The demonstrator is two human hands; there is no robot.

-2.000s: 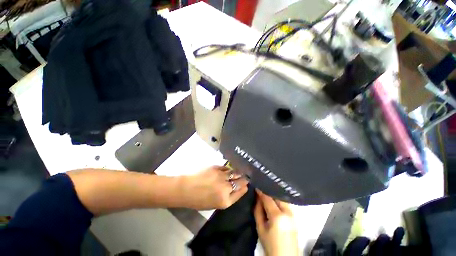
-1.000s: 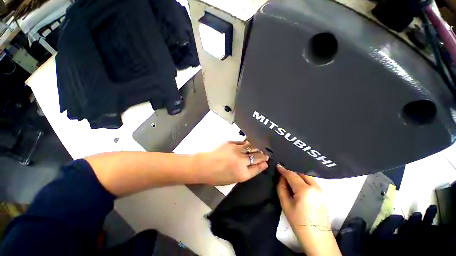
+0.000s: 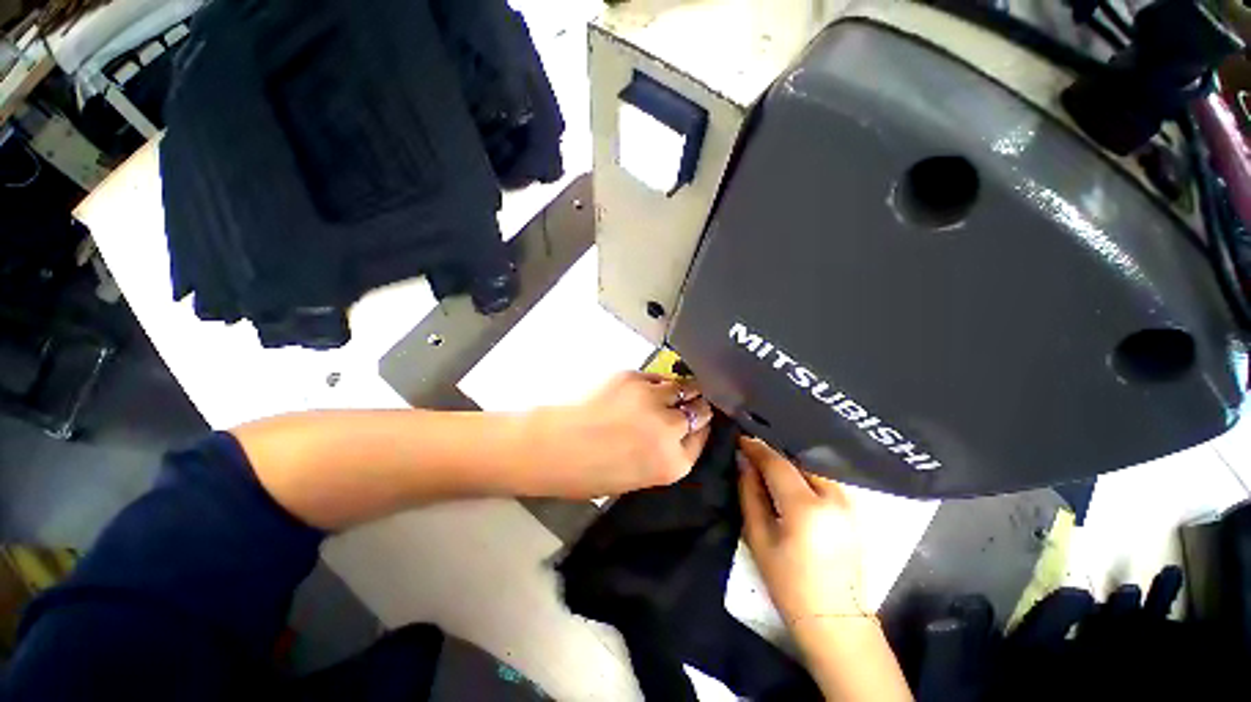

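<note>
The black workpiece (image 3: 659,549) lies below the front edge of the sewing machine head (image 3: 906,274), lettered MITSUBISHI, and hangs toward my lap. My left hand (image 3: 638,436), with rings, comes from the left, and its curled fingers grip the cloth's upper edge by the machine. My right hand (image 3: 809,549) comes from below, with thumb and fingers pinching the cloth's edge just right of my left hand. Some fingertips and the needle area are hidden under the cover.
A stack of black workpieces (image 3: 343,165) lies at upper left beside the beige machine body (image 3: 624,233). Another black pile (image 3: 1070,638) with finger-like ends is at lower right. A flat metal plate (image 3: 436,340) lies left of the machine head. Cables and dark parts are at upper right.
The view has shifted closer to the machine since two seconds ago. In the last second my left hand has curled more and drawn slightly back; the cloth's lower part has spread to the right.
</note>
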